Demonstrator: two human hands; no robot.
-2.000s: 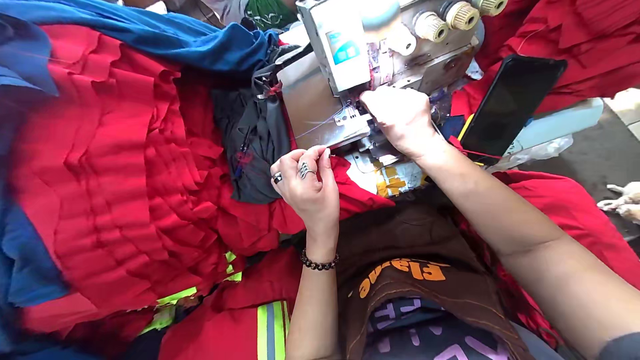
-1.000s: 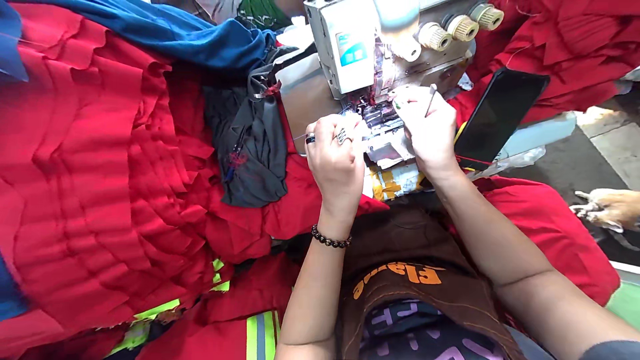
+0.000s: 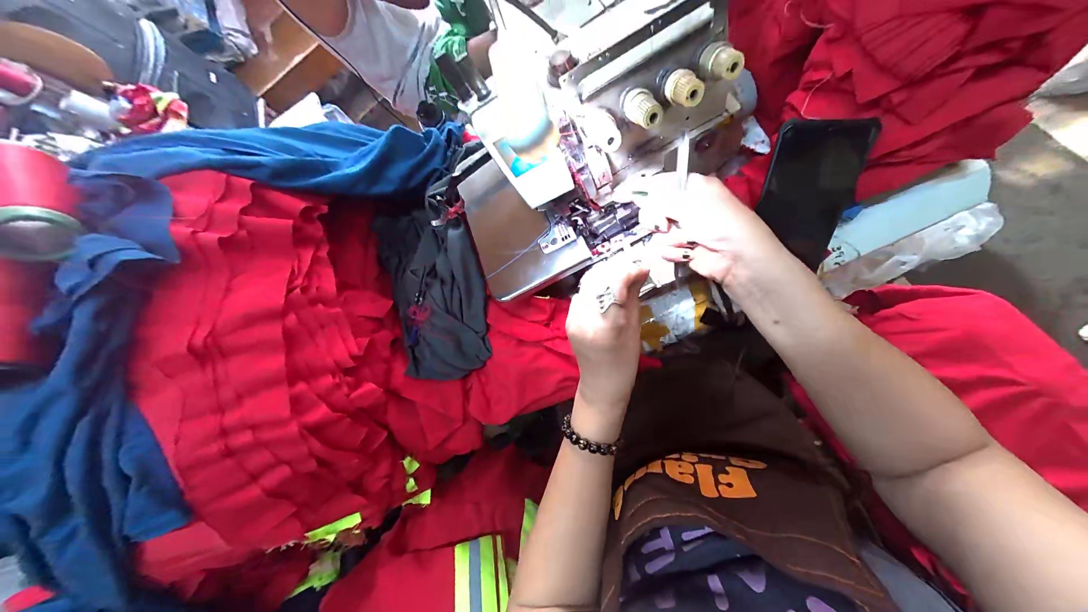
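Note:
An overlock-type sewing machine (image 3: 595,144) stands in front of me, its looper area (image 3: 608,223) exposed beside the metal work plate (image 3: 510,229). My left hand (image 3: 605,310), with rings and a beaded bracelet, is at the machine's front edge, fingers bent close to my right fingertips. Whether it pinches thread cannot be told. My right hand (image 3: 701,221) is at the right of the looper area, with a thin pale tool (image 3: 682,161), perhaps tweezers, rising from its fingers. A dark thread lies over the plate.
Stacked red fabric pieces (image 3: 246,357) and blue cloth (image 3: 280,166) lie left, beside a dark grey cloth bag (image 3: 442,297). A red thread cone (image 3: 34,204) is at the left edge. A smartphone (image 3: 816,183) leans right of the machine. Another person (image 3: 391,47) sits beyond.
My right hand has come to the right of the looper area, and its fingertips are now close to my left hand's. The view has swung, bringing the thread cone and the other person into sight.

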